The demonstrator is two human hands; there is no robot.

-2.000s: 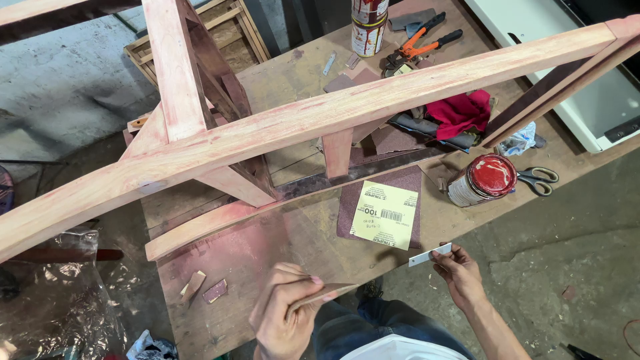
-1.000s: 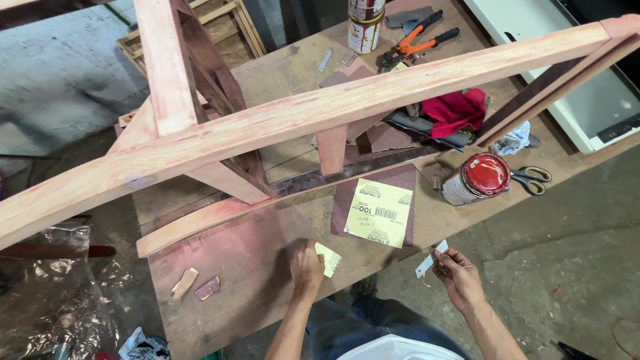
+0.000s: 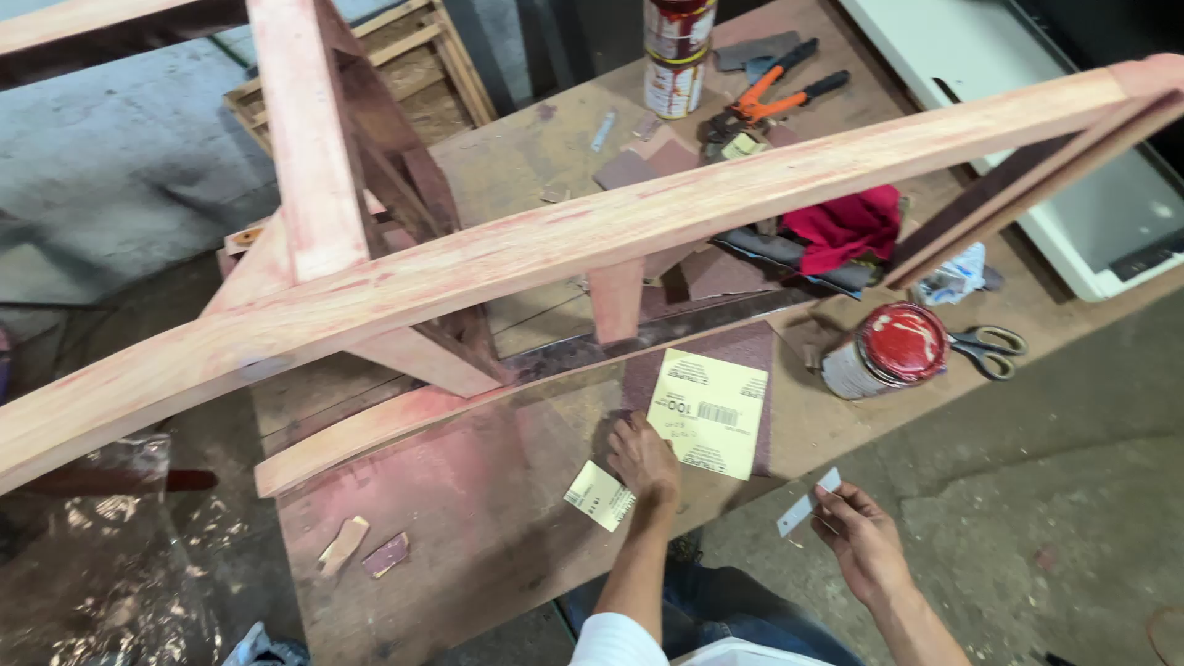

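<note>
My right hand (image 3: 860,536) holds a small flat light-coloured strip (image 3: 808,502) between thumb and fingers, past the front edge of the wooden table. My left hand (image 3: 645,460) is low over the table at the left edge of a yellow-backed sandpaper sheet (image 3: 710,413); whether its fingers grip the sheet cannot be told. That sheet lies on dark reddish sandpaper (image 3: 770,370). A smaller yellow-backed sandpaper piece (image 3: 599,497) lies just left of my left hand, partly behind it. Above spans a sanded wooden frame (image 3: 555,231) with reddish stain traces.
A red-topped paint can (image 3: 893,347) and scissors (image 3: 990,351) sit at right. Behind the frame's upper rail are stacked cans (image 3: 675,83), orange-handled pliers (image 3: 772,92) and a red cloth (image 3: 846,231). Two sandpaper scraps (image 3: 344,546) lie at the table's left front (image 3: 444,592).
My left hand has set the small sandpaper piece on the table and moved right to the larger sheet. My right hand still holds the strip.
</note>
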